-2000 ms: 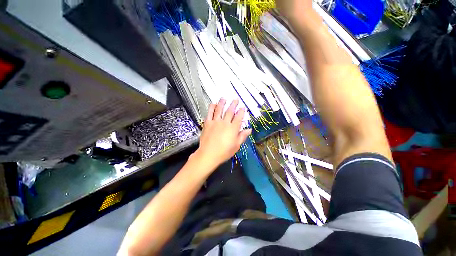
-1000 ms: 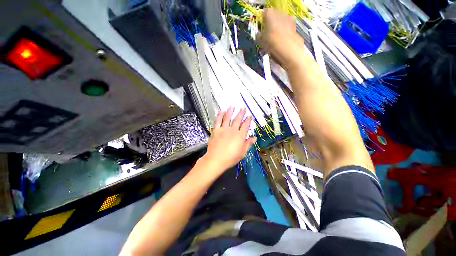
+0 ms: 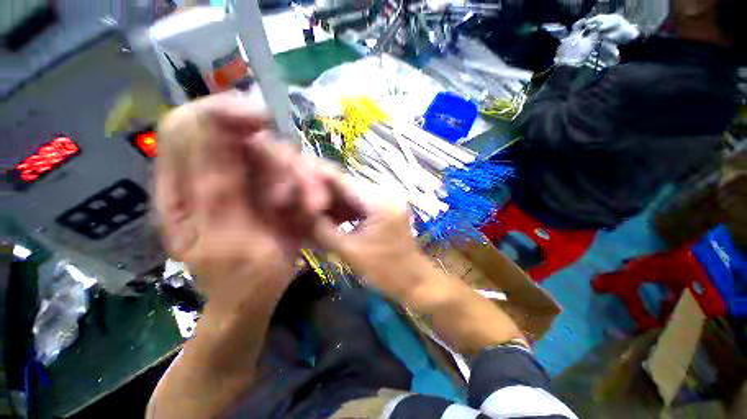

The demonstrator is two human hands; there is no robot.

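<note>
My left hand (image 3: 213, 192) and my right hand (image 3: 328, 192) are raised close together in front of the grey machine (image 3: 98, 168). Both are strongly blurred and overlap. Whether anything is between them cannot be told. Beyond them, white strips (image 3: 405, 168) lie heaped on the bench, with yellow leads (image 3: 358, 119) at their far end and blue leads (image 3: 463, 200) at the right. The machine shows a red display and a lit red switch. The parts tray is not visible.
A blue bin (image 3: 450, 114) stands behind the strips. A clear plastic bag (image 3: 64, 311) lies on the green bench at left. An open carton (image 3: 536, 307) is below the strips at right, near red stools (image 3: 541, 241). A person in dark clothing (image 3: 622, 139) is at upper right.
My left hand has left the near end of the strips and my right hand has left the yellow leads. Both have come together in front of the machine. The view has tilted up.
</note>
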